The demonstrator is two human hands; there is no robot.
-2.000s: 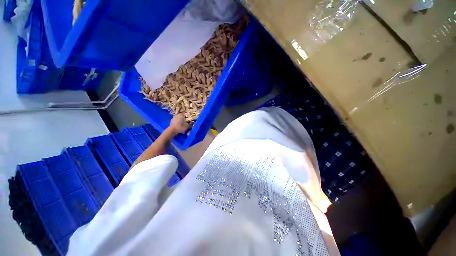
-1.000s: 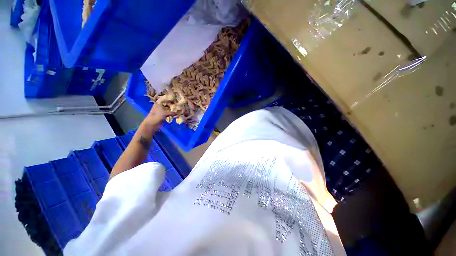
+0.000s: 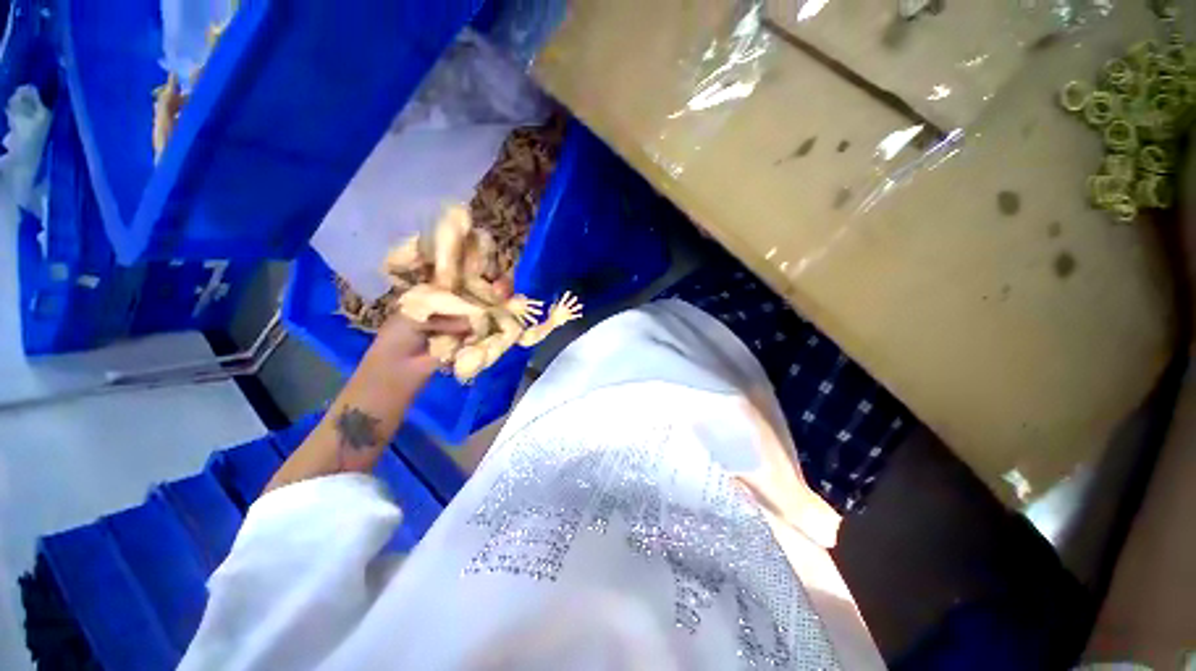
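My left hand (image 3: 398, 357), bare, comes in from the lower left and is closed on a bunch of several beige figure arms (image 3: 453, 308). The bunch is above the near end of a lower blue bin (image 3: 304, 304); moulded hands with spread fingers stick out to the right. Inside the bin lie many darker tan-brown arms (image 3: 514, 184), partly covered by a white liner (image 3: 394, 197). My right hand is not in view; a strip of bare skin shows beside the white shirt, but no hand can be made out.
A cardboard mat (image 3: 892, 275) with shiny tape fills the upper right, with a pile of yellow-green rings (image 3: 1135, 131) at its far right. A large blue tote (image 3: 262, 118) overhangs the lower bin's left side. Stacked blue bins (image 3: 171, 551) stand lower left.
My left hand has lifted the bunch of arms up out of the lower bin. The view has shifted right, so the ring pile now shows.
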